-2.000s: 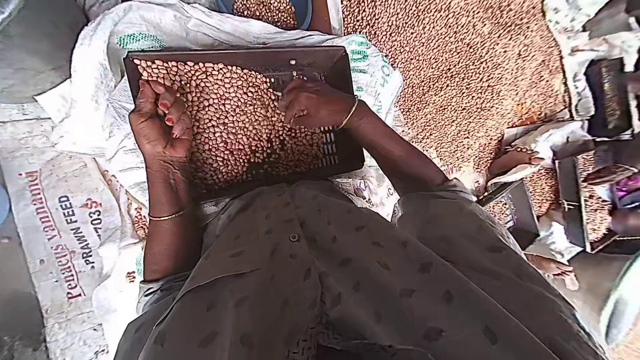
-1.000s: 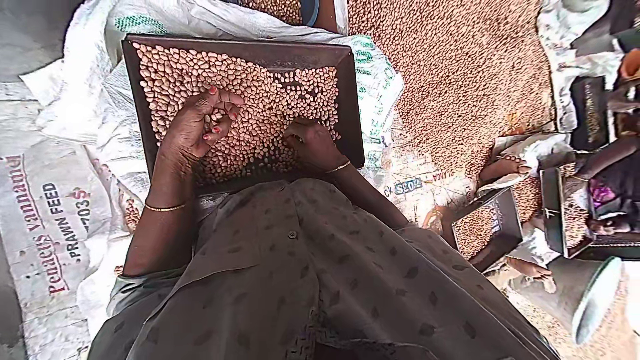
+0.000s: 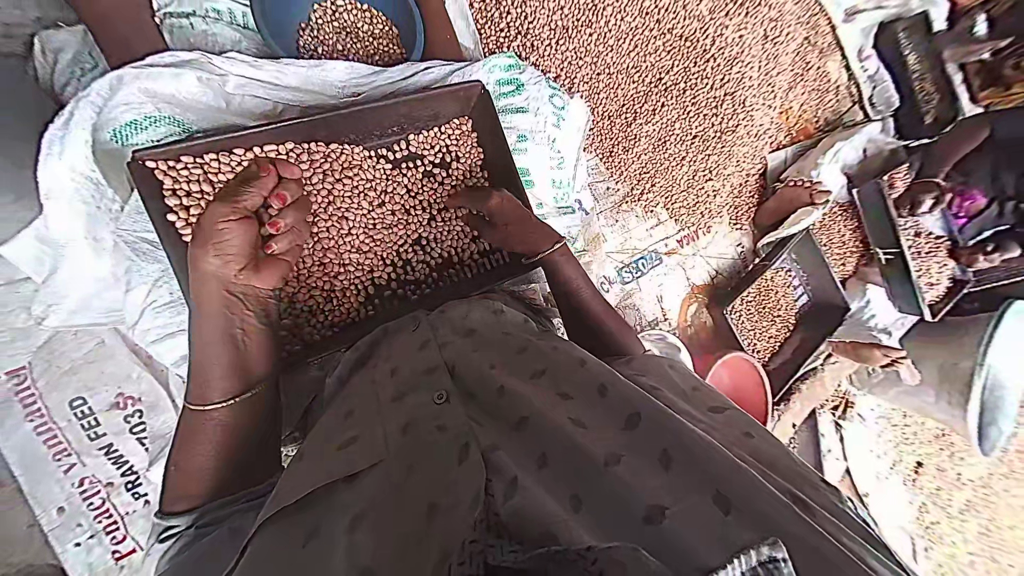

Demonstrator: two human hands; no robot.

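A dark rectangular tray (image 3: 416, 108) lies on my lap over white woven sacking, tilted a little, with shelled peanuts (image 3: 376, 200) spread across most of it. My left hand (image 3: 260, 220) is above the tray's left side, palm up with the fingers curled in; whether peanuts are inside the curled fingers cannot be told. At the tray's right side my right hand (image 3: 500, 220) reaches in, its fingertips bent down among the peanuts. Dark bare patches of the tray show near its lower right edge and upper rim.
A blue basin (image 3: 412, 32) of peanuts stands beyond the tray, between another person's limbs. A large heap of peanuts (image 3: 664, 88) spreads at upper right. At right are another tray (image 3: 824, 296), a red bowl (image 3: 740, 388), a metal tub (image 3: 944, 368) and co-workers' hands. Printed sacks (image 3: 88, 448) lie at left.
My left hand has moved from over the tray's middle toward its left side since a second ago. My right hand is nearer the right rim. The view has shifted and turned somewhat.
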